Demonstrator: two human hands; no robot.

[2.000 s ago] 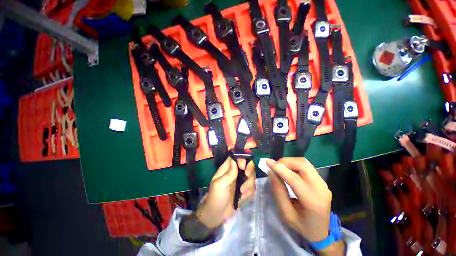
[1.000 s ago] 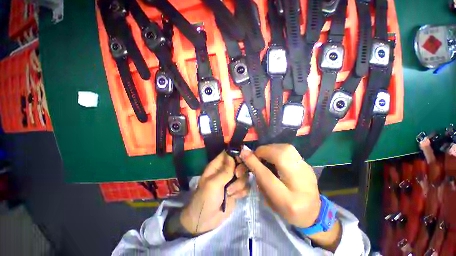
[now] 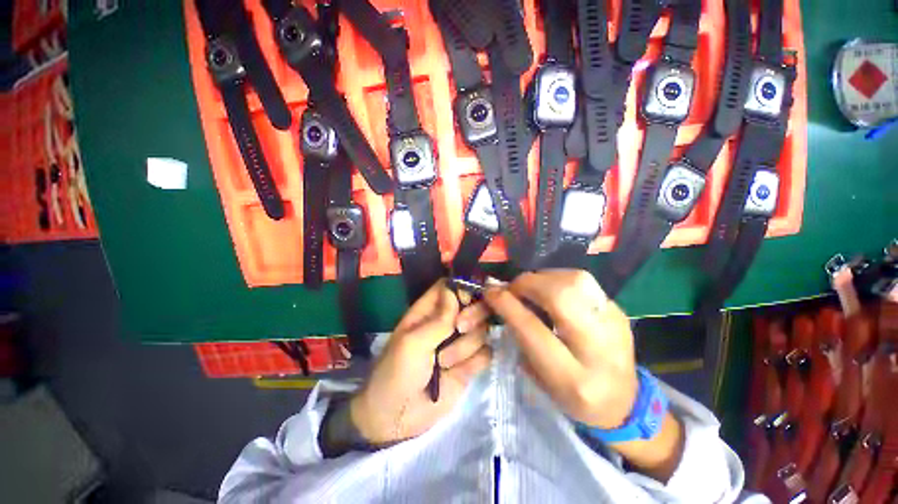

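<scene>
A black-strapped smartwatch [image 3: 469,285] is held at the bench's front edge. My left hand [image 3: 409,369] grips it from the left, and its dark strap hangs down across the fingers. My right hand [image 3: 571,345], with a blue wristband, pinches at the watch's right side; a small white bit shows at its fingertips, probably the wiping cloth. The watch face is mostly hidden by the fingers. Just beyond, an orange-red tray [image 3: 261,258] holds many black-strapped watches, most with round sensors facing up and straps overhanging the near edge.
A small white square [image 3: 166,173] lies left of the tray on the green bench [image 3: 148,285]. A clear bottle with a red diamond label [image 3: 866,81] stands at the far right, a blue stick [image 3: 881,131] beside it. Red trays with pink-strap watches [image 3: 845,285] are at lower right.
The view has moved closer to the bench. My right hand has moved left from beside the watch onto it, covering the white cloth that showed earlier. My left hand still holds the watch.
</scene>
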